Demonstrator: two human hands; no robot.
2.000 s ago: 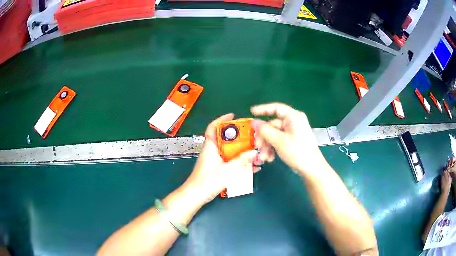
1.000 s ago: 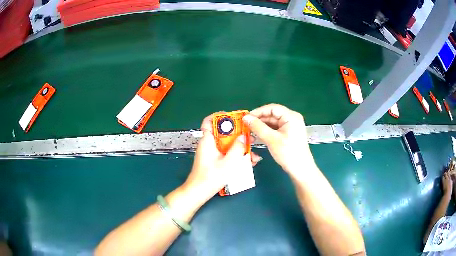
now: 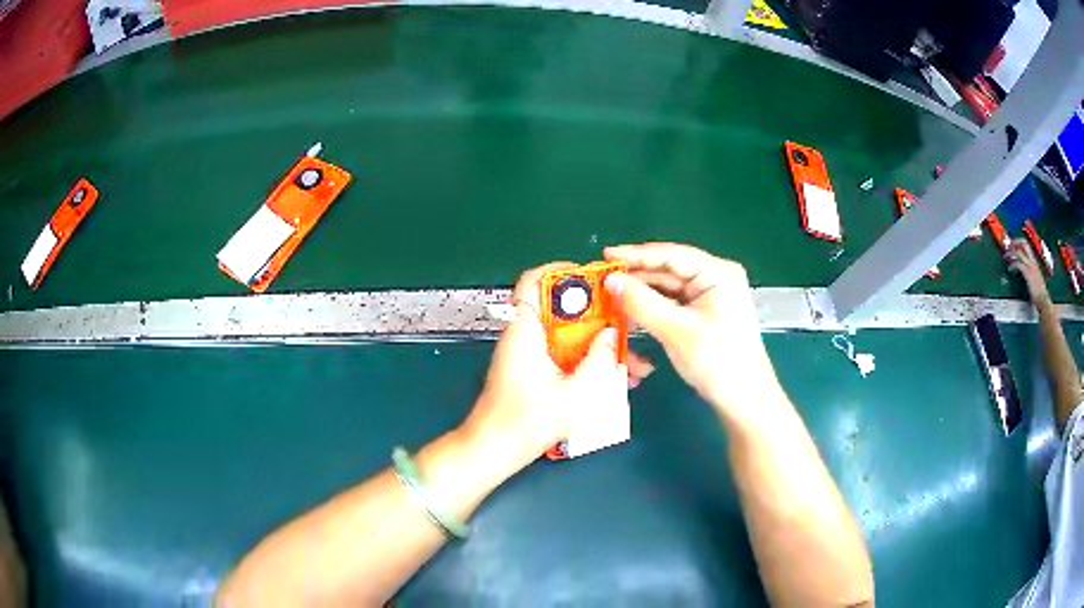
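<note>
An orange phone housing (image 3: 579, 344) is held over the bench side of the rail, its black camera ring with a pale centre (image 3: 573, 298) at the top. A white label (image 3: 603, 418) covers its lower part. My left hand (image 3: 535, 378) grips the housing from the left, thumb across its front. My right hand (image 3: 689, 311) has thumb and index finger at the housing's top right corner. Whether a small part is between those fingertips cannot be seen.
Orange housings with white labels lie on the green belt (image 3: 476, 131), one at centre left (image 3: 285, 223). A pale metal rail (image 3: 238, 316) borders it. A grey post (image 3: 951, 178) stands right. A dark slim device (image 3: 996, 374) and another person's arm (image 3: 1052, 344) are at right.
The belt housings have moved left. My right fingers have closed in on the housing's top right corner. Another person's hand now reaches to the belt at far right.
</note>
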